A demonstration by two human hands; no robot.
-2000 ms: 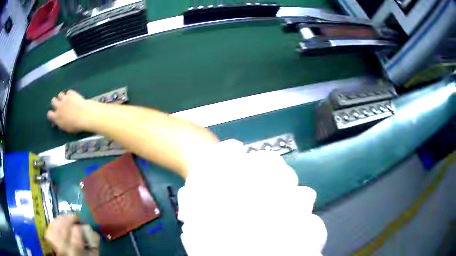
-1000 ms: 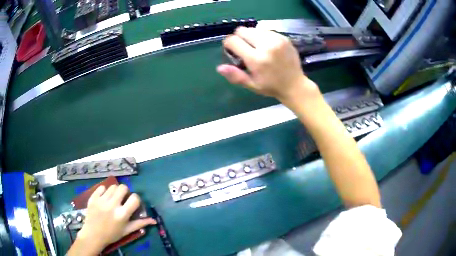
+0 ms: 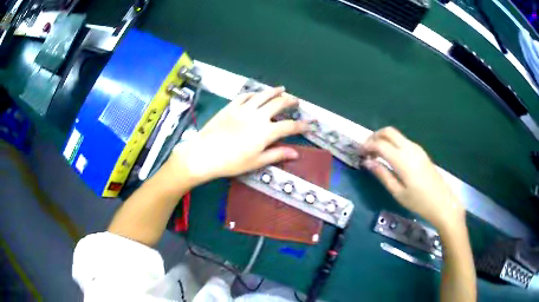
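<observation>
A grey bar with round openings (image 3: pixel 333 137) lies along the white strip. My right hand (image 3: pixel 405 171) pinches its right end between thumb and fingers. My left hand (image 3: pixel 242 138) lies over its left part, fingers spread; whether it grips is unclear. A second bar (image 3: pixel 298 191) lies across the reddish-brown square plate (image 3: pixel 266 215), its left end under my left hand. The black corded pen tool (image 3: pixel 326 265) lies by that bar's right end. A third bar (image 3: pixel 408 232) lies at right, partly behind my right forearm, with slim silver tweezers (image 3: pixel 408 256) beside it.
A blue instrument with a yellow panel (image 3: pixel 121 112) stands at left, with a red clip (image 3: pixel 182 212) nearby. A bar stack (image 3: pixel 496 262) is at lower right. Dark bars (image 3: pixel 487 76) lie at the far side. Thin black cord hangs at the near edge.
The view has turned toward the blue instrument. My right hand has come down from over the far bench to the bar by the strip. My left hand has moved off the plate's middle toward that bar.
</observation>
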